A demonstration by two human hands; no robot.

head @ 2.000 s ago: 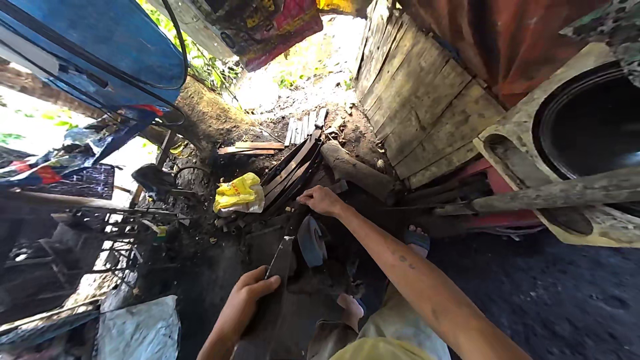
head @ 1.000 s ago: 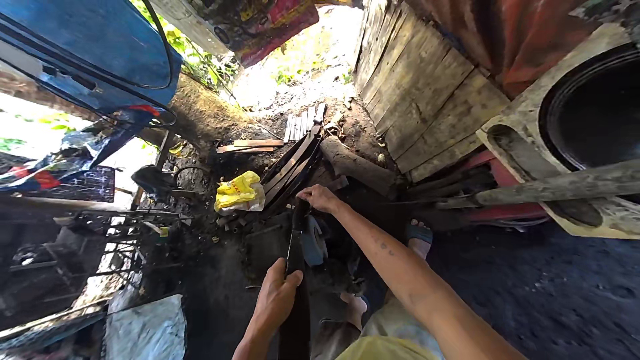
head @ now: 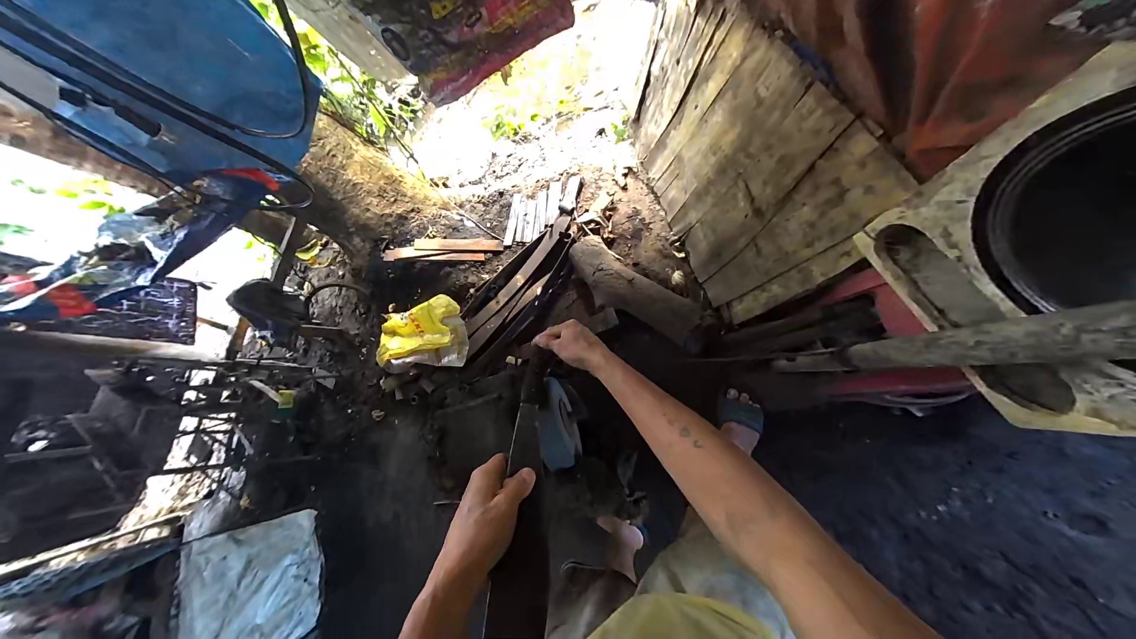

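Note:
A long dark metal blade (head: 524,439) runs lengthwise in front of me, from near my lap away toward the scrap pile. My left hand (head: 490,506) grips it around its middle, thumb on top. At its far end, my right hand (head: 572,344) pinches it with curled fingers. Just right of the blade stands a grinding wheel (head: 559,424), grey-blue, its rim close to the metal; whether they touch I cannot tell. The wheel's mount below is lost in shadow.
Beyond my hands lie a yellow plastic bag (head: 422,330), long metal strips (head: 524,284), a log (head: 635,293) and thin boards (head: 444,249). A plank wall (head: 763,151) and a speaker box (head: 958,222) stand right. A pole (head: 994,339) crosses there. A blue drum (head: 204,71) is upper left.
The blade and left hand have shifted slightly since one second ago. Two seconds ago the left hand was lower and farther left. Both hands keep their hold.

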